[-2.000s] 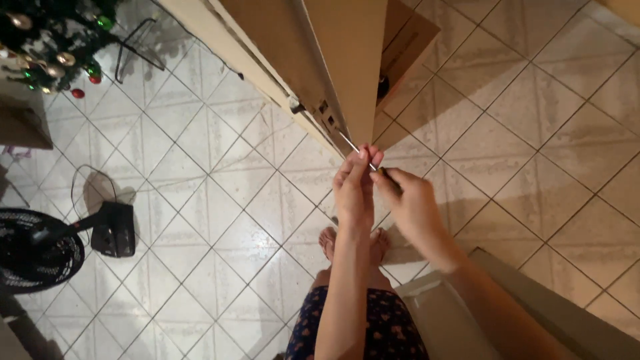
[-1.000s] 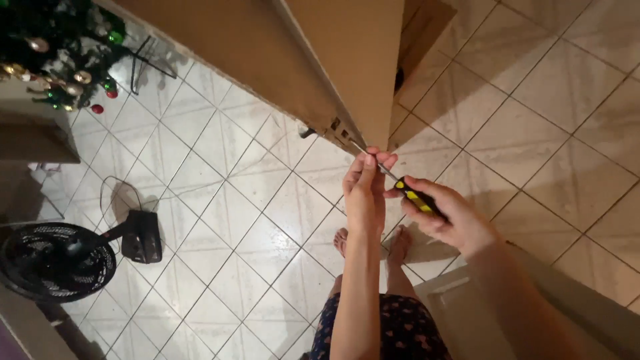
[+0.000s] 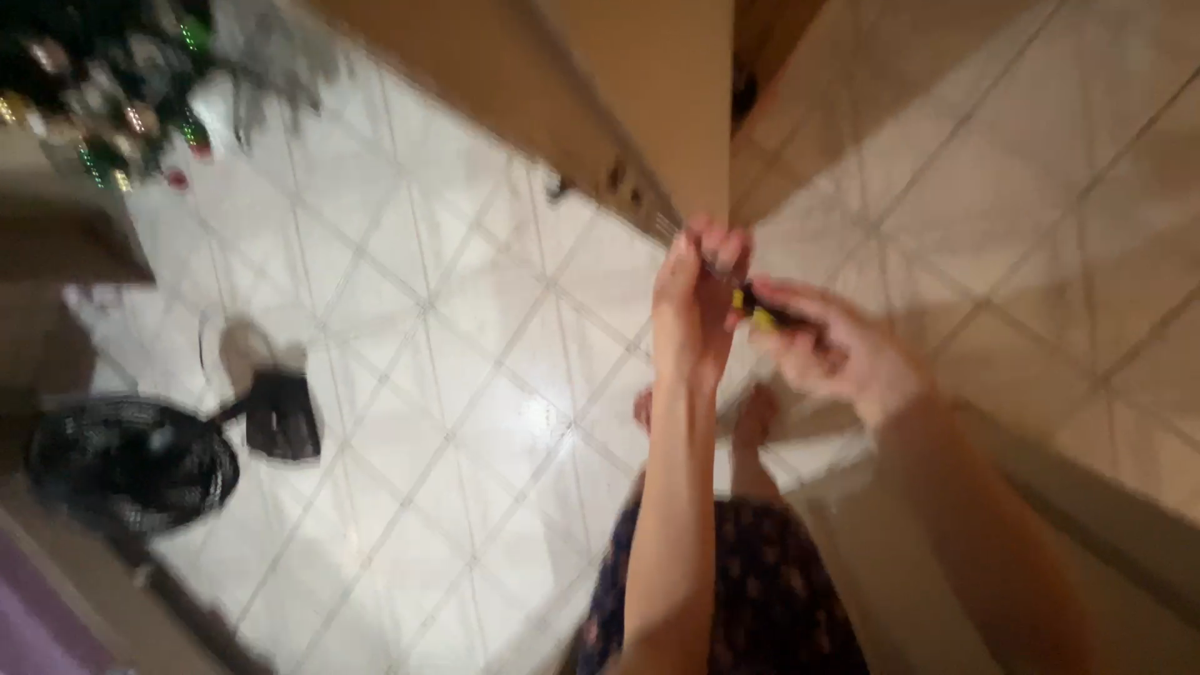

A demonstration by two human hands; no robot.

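Observation:
My right hand grips the black and yellow handle of a screwdriver. Around its metal shaft, close to the edge of a wooden door, the fingers of my left hand are pinched. The shaft points up and left toward the door's edge, where dark cutouts show. Motion blur hides whether the tip touches anything. A small dark metal piece, perhaps a handle, sticks out from the door's left side.
A black fan is at the left on the tiled floor. A decorated Christmas tree fills the upper left corner. My feet are below my hands, and a pale panel is at the lower right.
The yellow on the screwdriver's handle, covered by my right hand two seconds ago, now shows. Both hands stay together by the door's edge. The view has shifted and is blurred.

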